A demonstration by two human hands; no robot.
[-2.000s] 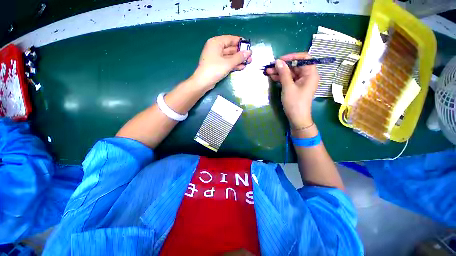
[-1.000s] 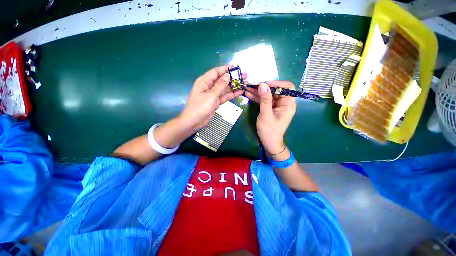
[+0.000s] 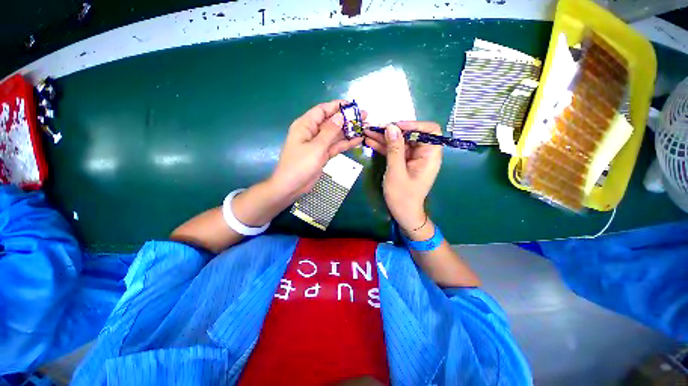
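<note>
My left hand (image 3: pixel 308 147), with a white wristband, holds a small dark, blue-edged electronic module (image 3: pixel 351 119) with a pale centre between its fingers. My right hand (image 3: pixel 411 166), with a blue wristband, holds dark patterned tweezers (image 3: pixel 437 139). Their tip is at the module's lower right edge; whether it grips a piece there is too small to tell. A white sticker sheet (image 3: pixel 391 94) lies just beyond the hands. A striped adhesive sheet (image 3: pixel 329 193) lies nearer my chest, below my left hand and partly covered by it.
A stack of striped sheets (image 3: pixel 486 94) lies beside the yellow basket (image 3: pixel 649 83), which holds amber sheets (image 3: pixel 577 124). A red tray (image 3: pixel 36 139) with small white pieces is at the left edge. Blue sleeves show on both sides. A white fan (image 3: pixel 674 143) is at the right.
My left hand has brought the module down and nearer my chest. My right hand has moved left and down with the tweezers, which now meet the module. The last second shows little change.
</note>
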